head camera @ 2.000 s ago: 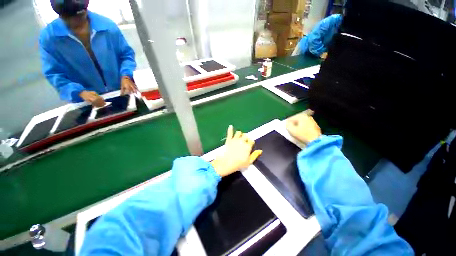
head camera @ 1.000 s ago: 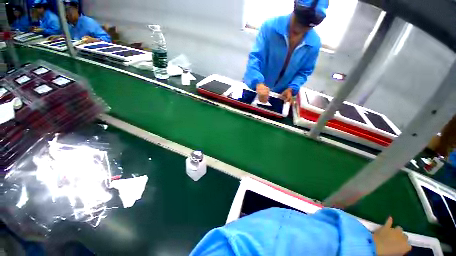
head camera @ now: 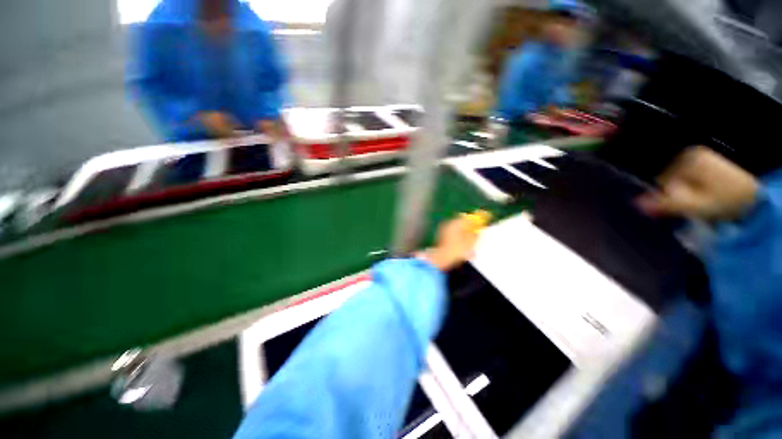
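Observation:
The view is motion-blurred. A white foam tray point(head camera: 253, 364) lies in front of me, with dark glossy tablets point(head camera: 506, 343) in its pockets. My left hand point(head camera: 454, 240), with yellow at the fingertips, is at the tray's far edge; I cannot tell whether it grips anything. At its right end the tray shows a wide white area with small dark print. My right hand point(head camera: 707, 184) is raised off the tray at the right, fingers bent, beside a large dark shape. Blur hides whether it holds that shape.
A green conveyor belt point(head camera: 171, 261) runs beyond the tray. A small shiny-topped bottle point(head camera: 150, 377) stands at lower left. Across the belt, a person in blue point(head camera: 210, 69) works at a tablet tray point(head camera: 129, 159), beside red-layered trays point(head camera: 356, 146). A metal post point(head camera: 420, 171) rises near my left hand.
The view has swung right from the bench with plastic film, back to the tray. My right hand, out of view one second ago, now shows raised at the right. Wide white shows where a tablet lay earlier.

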